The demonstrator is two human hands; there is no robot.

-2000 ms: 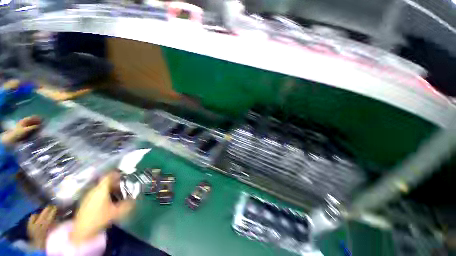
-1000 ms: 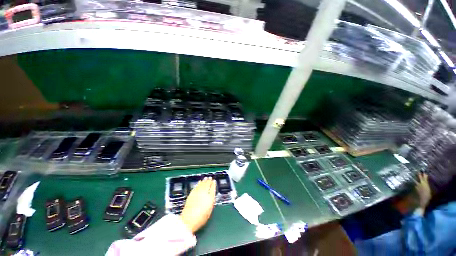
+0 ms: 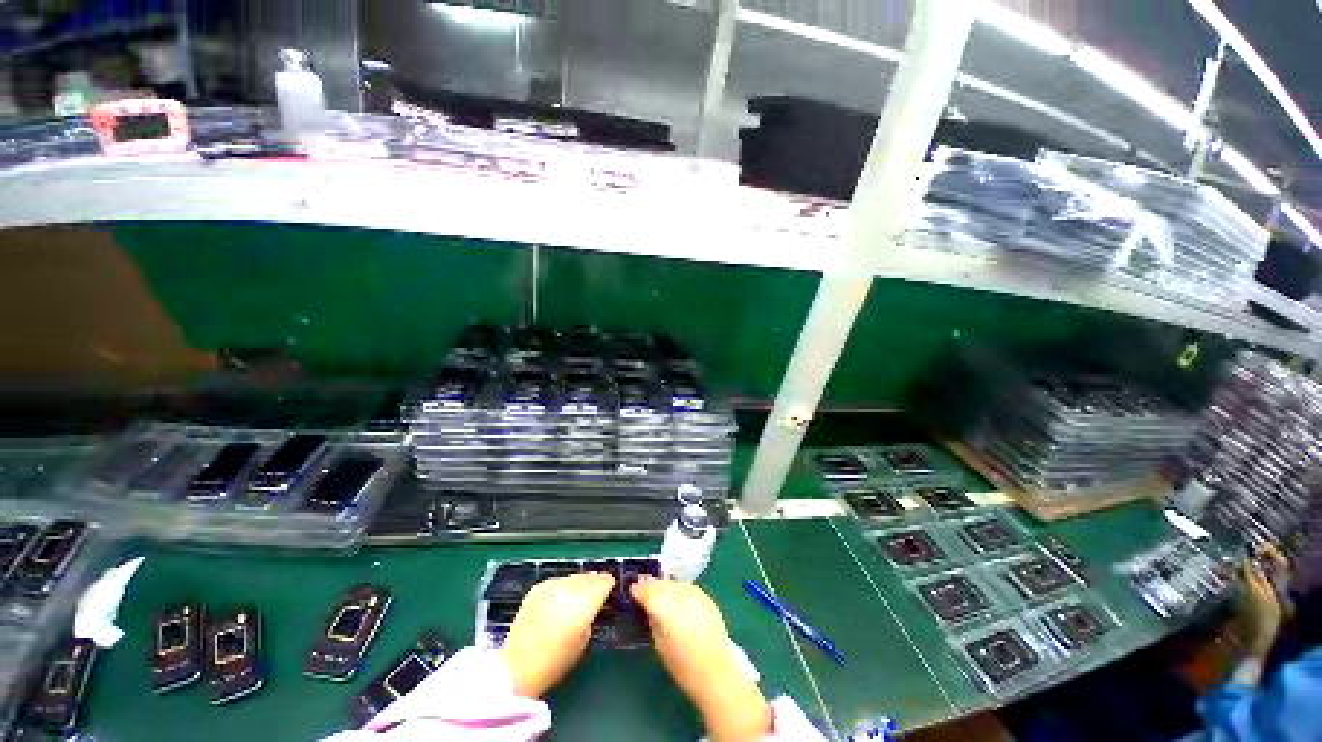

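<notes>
A small clear tray of black parts (image 3: 510, 584) lies on the green bench mat at the centre. My left hand (image 3: 561, 626) and my right hand (image 3: 687, 632) meet at the tray's right part. Their fingertips are on a small black part (image 3: 624, 623) between them; the fingers partly hide it, and whether it is clear of the tray cannot be told. Several black phones (image 3: 351, 632) lie on the mat to the left; one is partly behind my left sleeve. A white bottle (image 3: 689, 547) stands just behind my right hand.
A stack of trays (image 3: 573, 435) stands at the back centre. Phone trays (image 3: 276, 486) are at back left, trays of squarish parts (image 3: 957, 594) at right. A blue pen (image 3: 793, 620) and white cloth (image 3: 106, 602) lie on the mat. A pale post (image 3: 819, 363) slants up. A person's hand (image 3: 1264, 606) is far right.
The view has swung right and tilted up. My left hand has stayed over the small tray, its fingers now bent in. My right hand has come in beside it, over where the white cloth showed.
</notes>
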